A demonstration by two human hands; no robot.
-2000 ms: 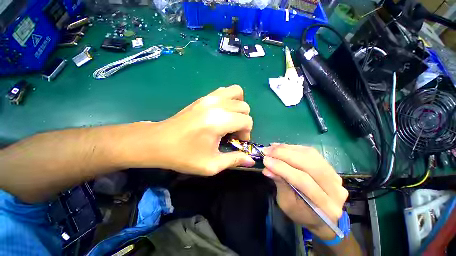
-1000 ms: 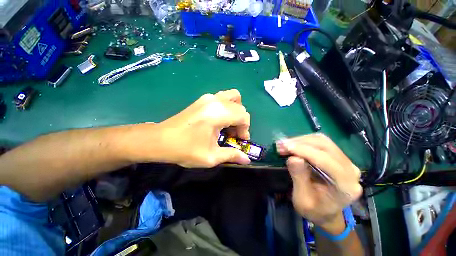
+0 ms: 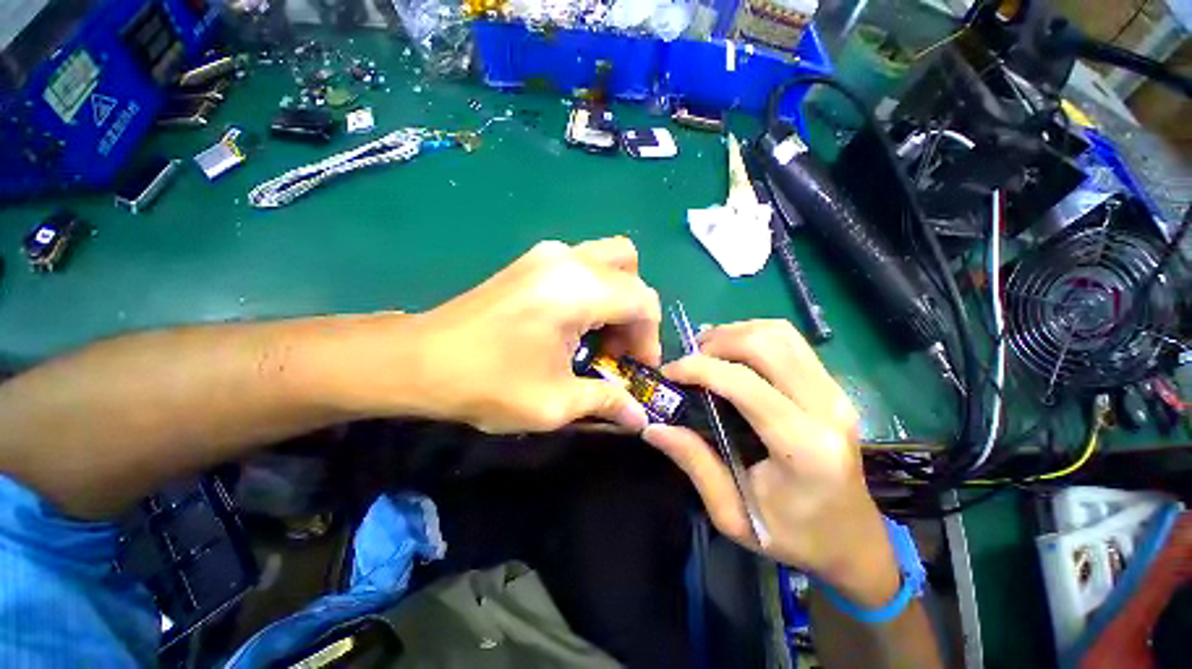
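A small black electronic module [image 3: 638, 388] with amber and white parts lies tilted between my hands at the bench's front edge. My left hand [image 3: 543, 342] grips its left end between thumb and fingers, which hide part of it. My right hand [image 3: 771, 438] holds silver tweezers [image 3: 723, 438] across the palm, tips pointing up and away from the module. The fingertips of my right hand are at the module's right end; whether they press on it is hard to tell.
The green bench [image 3: 431, 255] bears a coiled white cable [image 3: 333, 170], loose modules at left, a crumpled white tissue [image 3: 735, 238], a black pen-like tool [image 3: 800, 281] and a black screwdriver [image 3: 869, 242]. A blue bin [image 3: 562, 59] stands at the far edge, a fan [image 3: 1088, 311] at right.
My right hand has come back left to the module after moving away. The tweezers now point up, off the module. My left hand keeps its grip.
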